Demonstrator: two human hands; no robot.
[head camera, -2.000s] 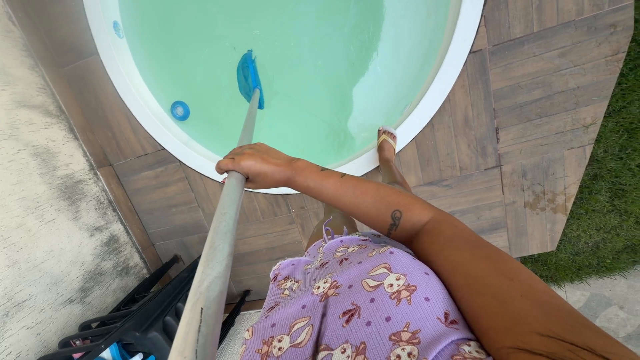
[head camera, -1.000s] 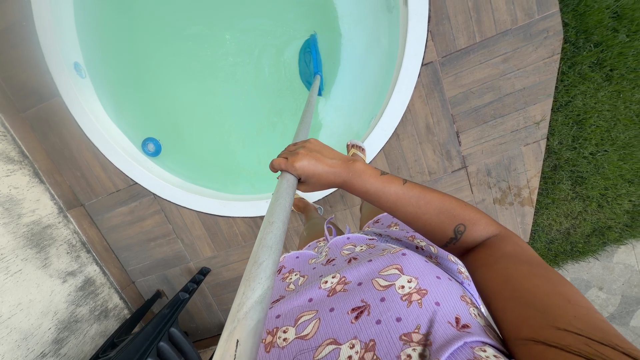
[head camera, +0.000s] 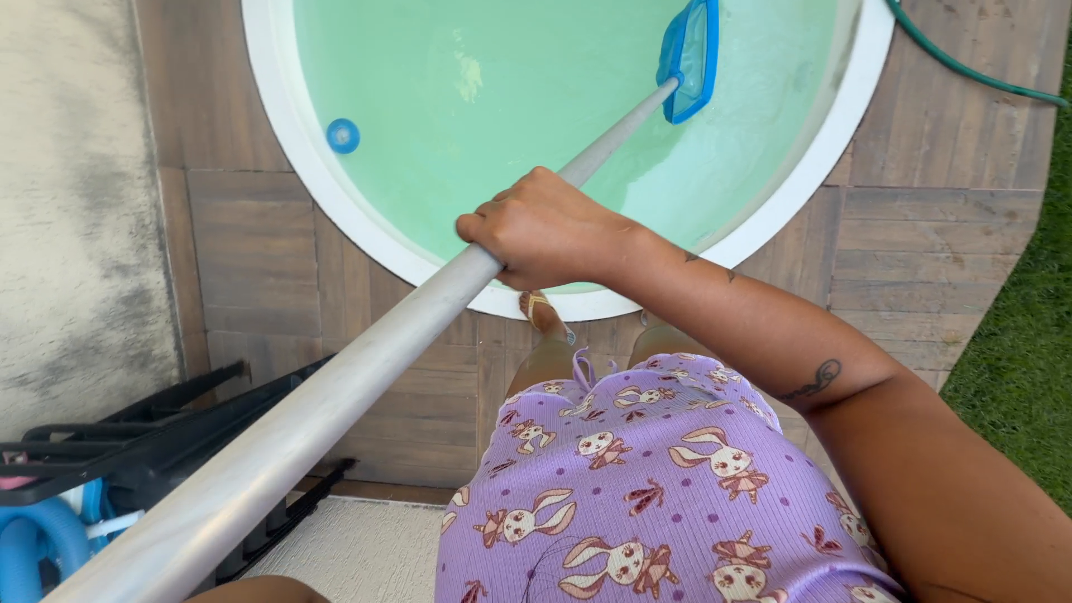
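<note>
My right hand (head camera: 544, 230) is closed around a long metal pole (head camera: 335, 385) that runs from the lower left corner up to a blue pool skimmer net (head camera: 692, 63). The net is over the pale green water (head camera: 502, 109) of a round pool, near the top of the view; whether it touches the surface I cannot tell. My left hand is out of view; only a bit of skin shows at the bottom edge, below the pole.
The pool's white rim (head camera: 335, 201) curves in front of my feet. A blue round fitting (head camera: 342, 136) is at its left. Black stacked plastic chairs (head camera: 176, 452) and a blue hose (head camera: 42, 536) lie lower left, a green hose (head camera: 963, 69) upper right, beside grass (head camera: 1022, 360).
The skimmer net has moved to the right across the pool, and the pole is now more slanted. My right hand has kept its grip. The view has shifted.
</note>
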